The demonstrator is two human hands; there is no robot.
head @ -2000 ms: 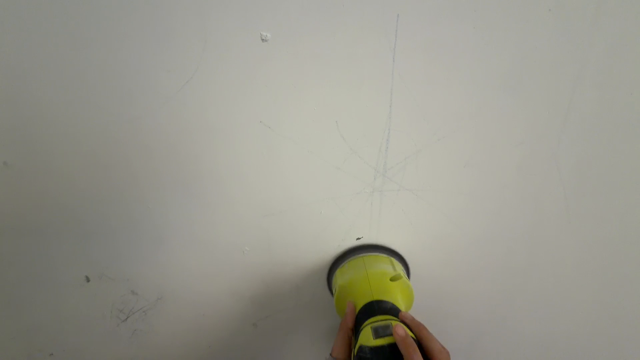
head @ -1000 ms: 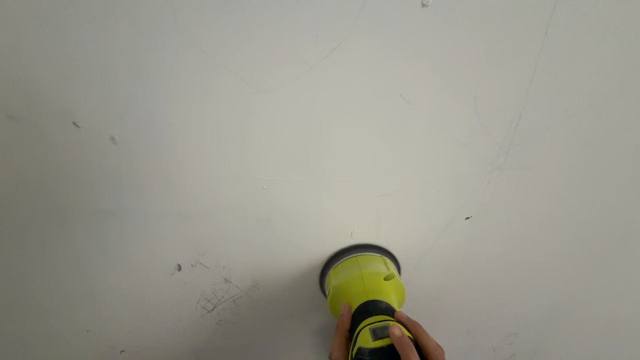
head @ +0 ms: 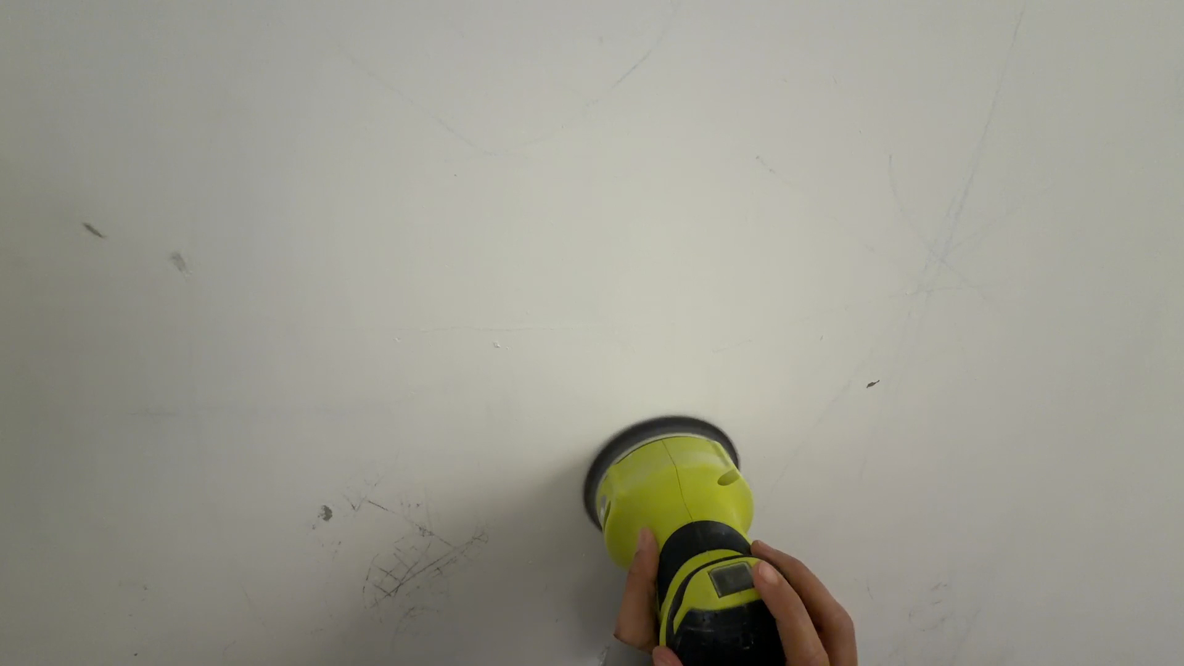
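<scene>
A lime-green and black random orbital sander (head: 680,490) lies with its round dark pad against a pale painted surface (head: 518,250). The pad's edge looks blurred. Fingers of my left hand (head: 638,592) press along the left side of the tool's body, with one fingertip low by its black rear part. From the right, my right hand (head: 805,606) wraps the same tool, a fingertip resting beside the small grey panel on top. Both palms are hidden or out of frame.
Dark scribbled scratches (head: 421,555) mark the surface left of the sander. Thin crossing lines (head: 939,259) run at the upper right, near a small dark chip mark (head: 872,384). Two dark smudges (head: 94,229) show at the far left.
Both hands and the sander have moved left across the surface, away from below the crossing lines and closer to the scribbled scratches. The view has shifted with them. The grip looks unchanged.
</scene>
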